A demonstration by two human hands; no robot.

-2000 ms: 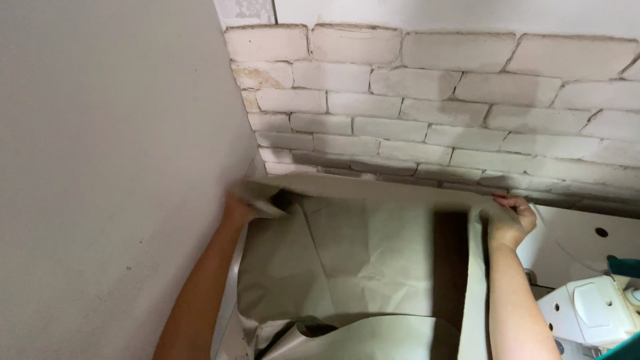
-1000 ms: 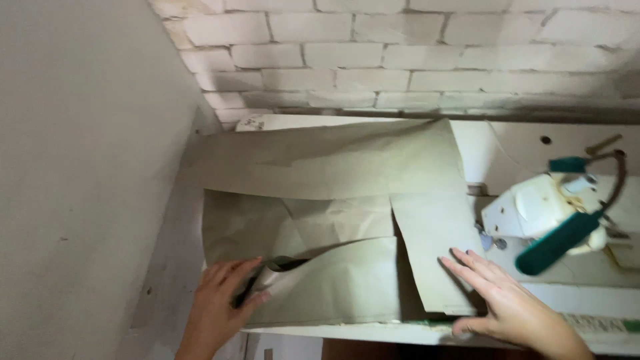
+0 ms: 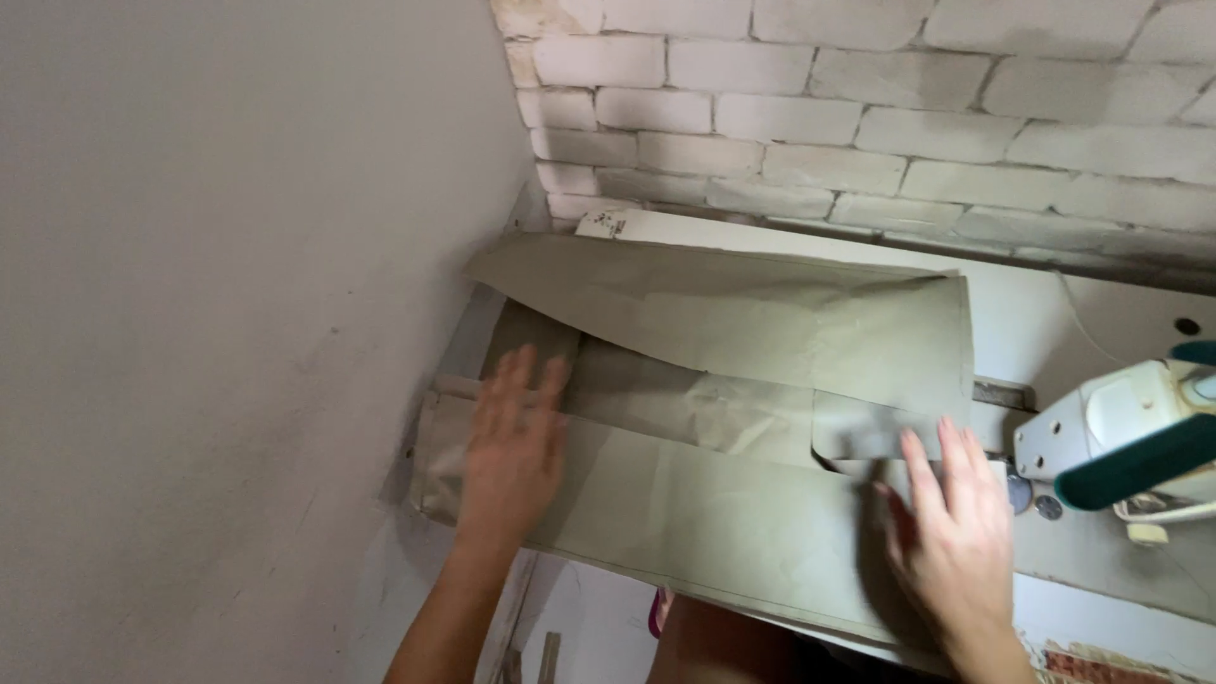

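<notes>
A large grey-green piece of fabric or coated sheet (image 3: 703, 503) lies on a white sewing table, its stitched edges folded in from several sides over a darker middle. My left hand (image 3: 513, 437), blurred, is spread flat over its left part, with the fingers at the folded strip. Near the right end my right hand (image 3: 955, 532) rests with fingers apart over the near flap. The far flap (image 3: 760, 309) lies loosely over the inner layers. Neither hand grips anything that shows.
A white sewing machine head (image 3: 1092, 418) with a dark green part (image 3: 1140, 461) stands right of my right hand. A grey wall (image 3: 266, 285) rises close on the left, and a white brick wall (image 3: 836, 114) runs behind the table (image 3: 1111, 313).
The sheet was held up by both hands, then came down on the table. Its far and near edges now lie folded inward, and my left hand has moved farther over it.
</notes>
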